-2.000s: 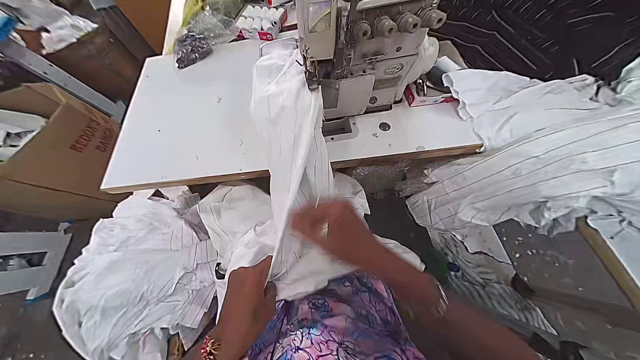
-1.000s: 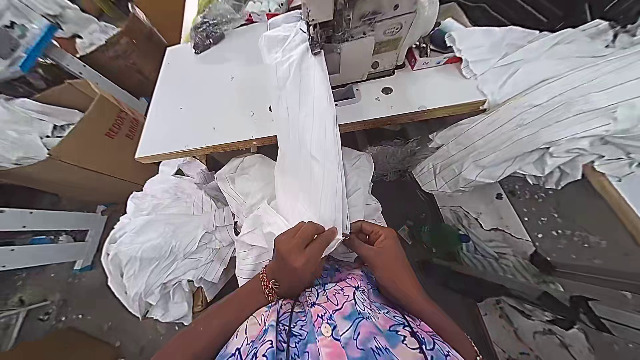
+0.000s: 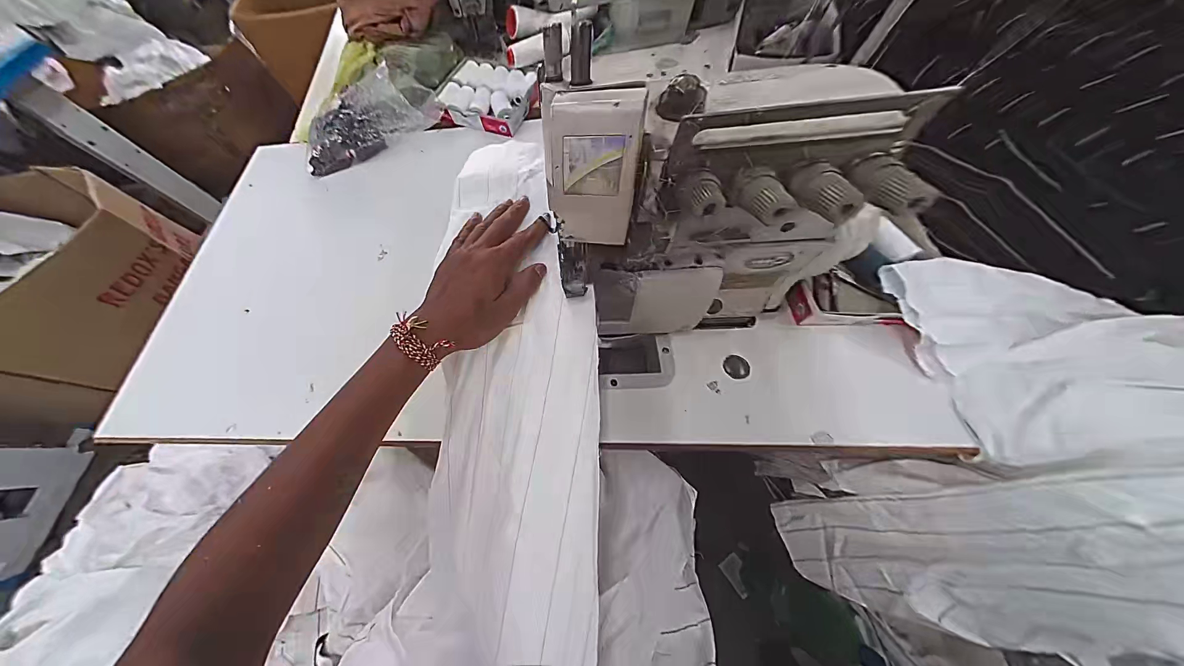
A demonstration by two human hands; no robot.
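My left hand (image 3: 486, 277) lies flat, palm down, on a long strip of white pinstriped cloth (image 3: 523, 481), beside the presser foot area of an overlock sewing machine (image 3: 689, 222). Its fingers are slightly apart and point to the far side, with a red and yellow thread bracelet on the wrist. The cloth runs from the machine's left side over the front edge of the white sewing table (image 3: 277, 324) and hangs down. Its right edge passes close by the machine's foot (image 3: 573, 268). My right hand is out of the frame.
A box of white thread spools (image 3: 486, 92) and a plastic bag (image 3: 370, 116) lie at the back. White cloth (image 3: 1064, 388) is heaped at the right, with more (image 3: 139, 546) below the table's left front. A cardboard box (image 3: 92, 277) stands at the left.
My left hand has moved from the near end of the cloth up to the part beside the machine. My right hand, at the cloth's near end a second ago, has left the view. The view is nearer the machine.
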